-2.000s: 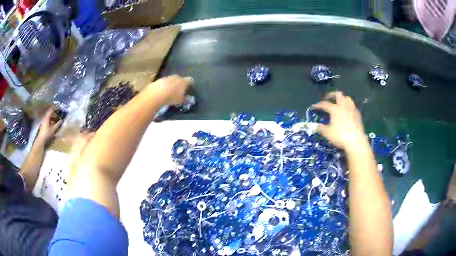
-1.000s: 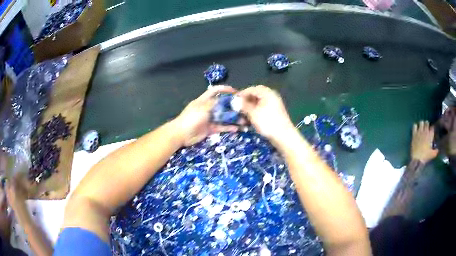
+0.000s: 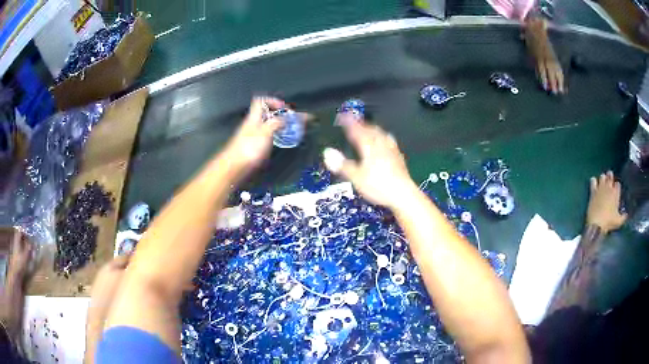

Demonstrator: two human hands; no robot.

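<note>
My left hand (image 3: pixel 249 135) grips a pale round housing (image 3: pixel 289 129) over the belt, its face turned outward. My right hand (image 3: pixel 373 160) is blurred, fingers spread; its fingertips overlap a part-built unit (image 3: pixel 351 110) on the belt, and I cannot tell if they touch it. A small white disc (image 3: pixel 332 160) is at my right thumb. Below both hands lies a large heap of blue circuit boards (image 3: pixel 313 270) with white lead wires and small white discs.
The dark conveyor belt (image 3: pixel 213 99) carries more units (image 3: pixel 435 95). Loose boards and a pale housing (image 3: pixel 498 199) lie right of the heap. Other people's hands are at the right (image 3: pixel 606 202), top right (image 3: pixel 548 67) and left edge. Cardboard (image 3: pixel 128 135) with dark parts lies left.
My hands were together around a unit and are now apart, the left holding a pale housing. Belt units have shifted right. Another person's hand has appeared over the belt at top right.
</note>
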